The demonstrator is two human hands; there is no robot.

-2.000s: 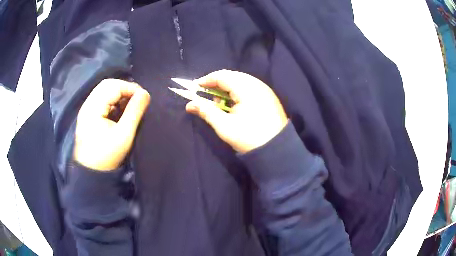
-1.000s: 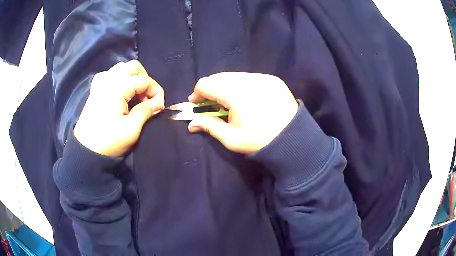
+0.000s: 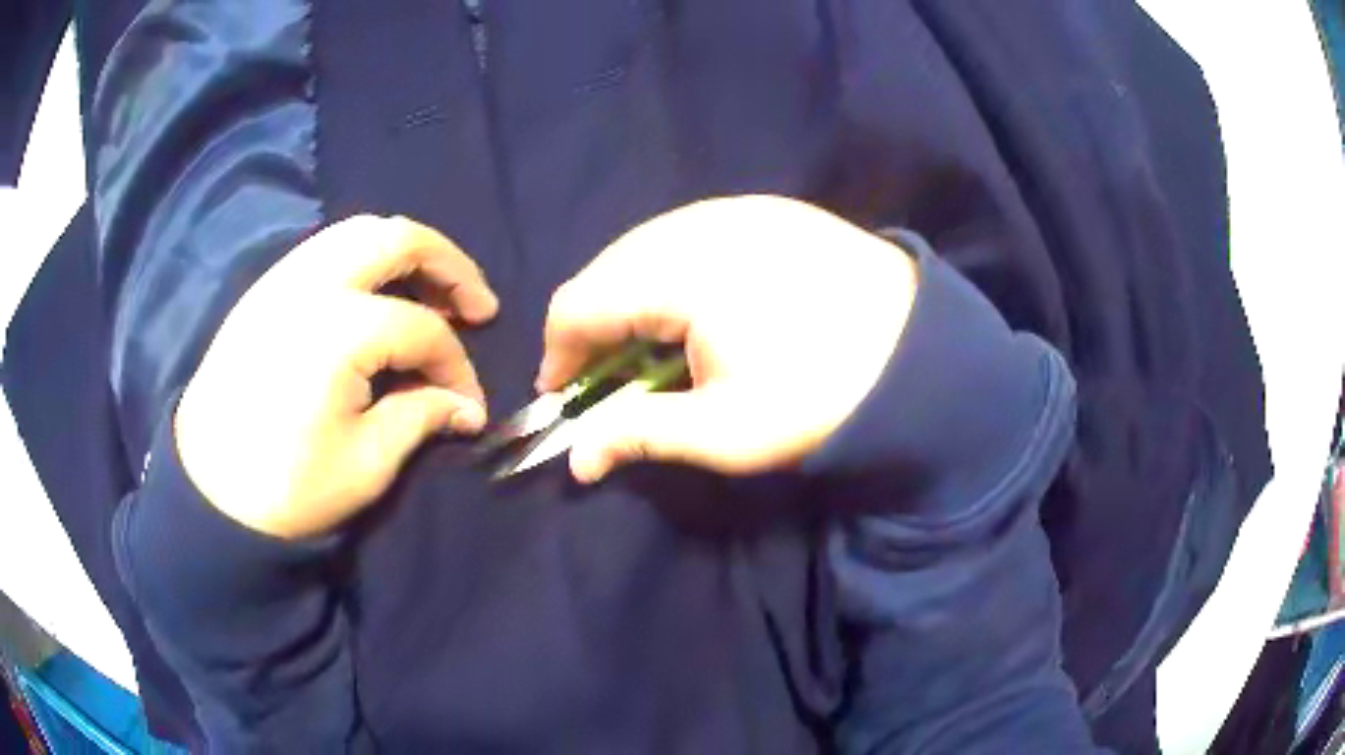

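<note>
A dark navy jacket body [image 3: 502, 590] lies spread in front of me, with shiny blue lining [image 3: 199, 162] showing at the upper left. My right hand [image 3: 738, 339] holds thread snips [image 3: 568, 409] with yellow-green grips. Their silver blades are a little apart and point down-left, low over the cloth. My left hand [image 3: 332, 376] is just left of the blade tips, thumb and index fingertip close together and the other fingers curled. Whether it pinches cloth or a thread is too small to tell. Short pale marks [image 3: 423, 118] show on the cloth above.
The white table [image 3: 1298, 266] shows around the garment at both sides, its rim bent by the lens. Another dark piece [image 3: 33, 74] lies at the upper left. Blue material [image 3: 89, 705] shows beyond the table at the lower left. Part of something red shows at the right edge.
Both hands have moved lower on the garment. The snips have turned from pointing left to pointing down-left. The garment appears shifted slightly left in view.
</note>
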